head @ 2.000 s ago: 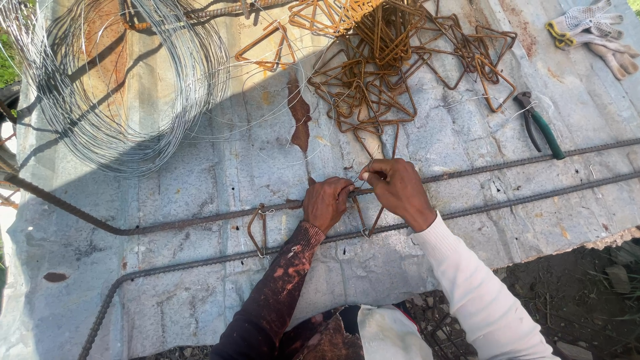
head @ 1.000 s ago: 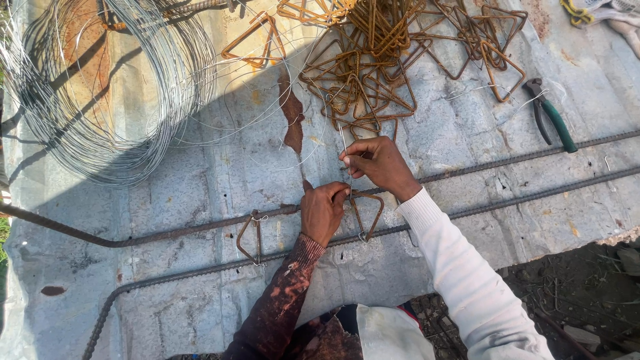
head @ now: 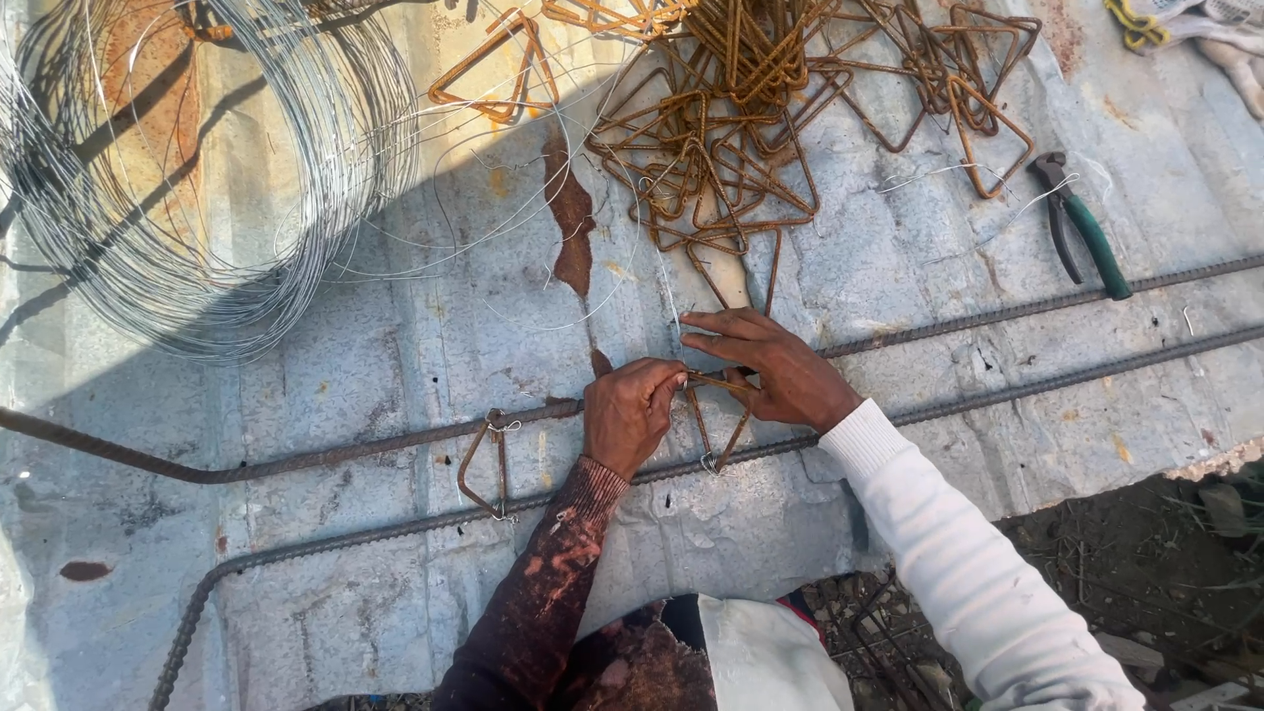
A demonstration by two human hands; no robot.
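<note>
My left hand [head: 629, 413] pinches thin tie wire at the upper ribbed steel bar [head: 326, 459], beside a corner of a rusty bent-rebar stirrup [head: 739, 434]. My right hand [head: 775, 373] has its upper fingers spread and its lower fingers and thumb against the stirrup and the bar. A length of wire [head: 672, 296] rises just left of its fingertips. The lower ribbed bar [head: 928, 408] runs below both hands, and a wire loop ties the stirrup to it. Left of my hands, another stirrup [head: 462, 474] is wired to both bars.
A coil of galvanized wire [head: 336, 197] lies at the upper left. A pile of rusty stirrups [head: 731, 109] lies above my hands. Green-handled end-cutting pliers [head: 1091, 237] rest at the right, with work gloves [head: 1200, 20] at the top right corner. Everything lies on a corrugated metal sheet [head: 326, 612].
My right hand has come down from above the bar to the stirrup, and its upper fingers have spread off the wire they pinched. My left hand stays at the upper bar.
</note>
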